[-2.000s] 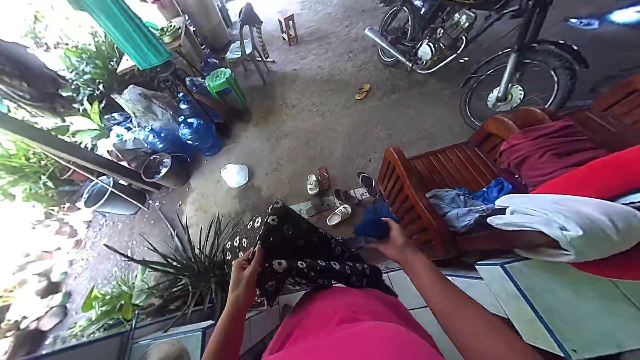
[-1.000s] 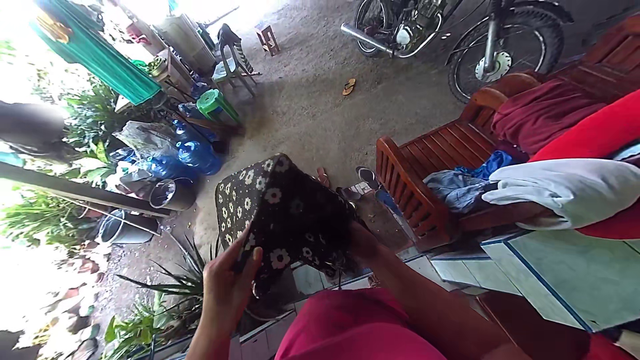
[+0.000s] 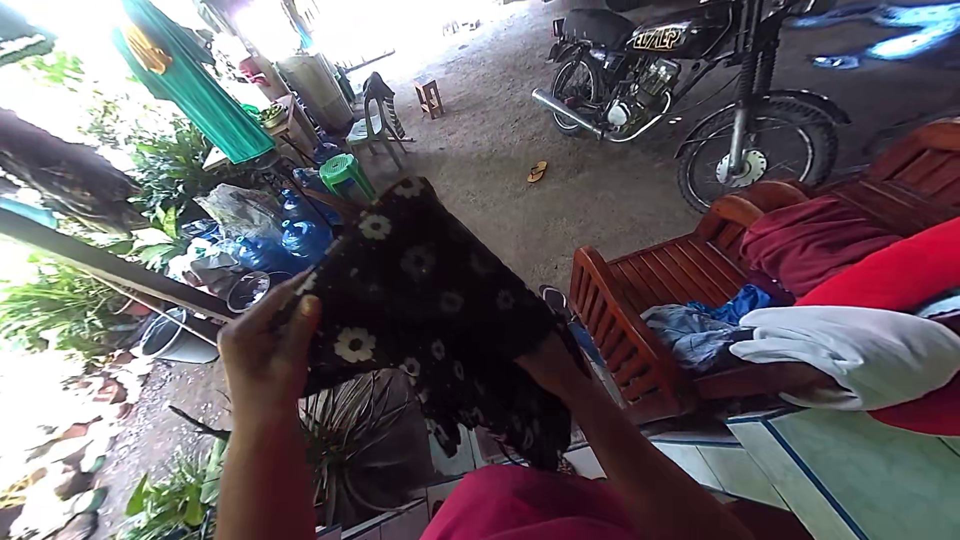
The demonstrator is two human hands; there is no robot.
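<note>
A black cloth garment printed with white flowers (image 3: 442,292) is spread in the air before me. My left hand (image 3: 274,337) grips its left edge, the thumb on top. My right hand (image 3: 551,367) is partly inside or behind the fabric at its lower right, its fingers hidden by the dark cloth. The garment's lower part hangs in folds over the tiled step.
A slatted wooden bench (image 3: 637,322) at the right holds blue, white (image 3: 847,349), red and maroon cloths. Beyond it stands a motorcycle (image 3: 645,82). Blue water bottles (image 3: 304,240), a green stool (image 3: 346,176) and a bucket (image 3: 176,336) are at the left. A spiky plant grows below.
The flowered garment, bunched lower two seconds ago, is now raised and spread out. The blue cloth seen near my right hand then is no longer visible there.
</note>
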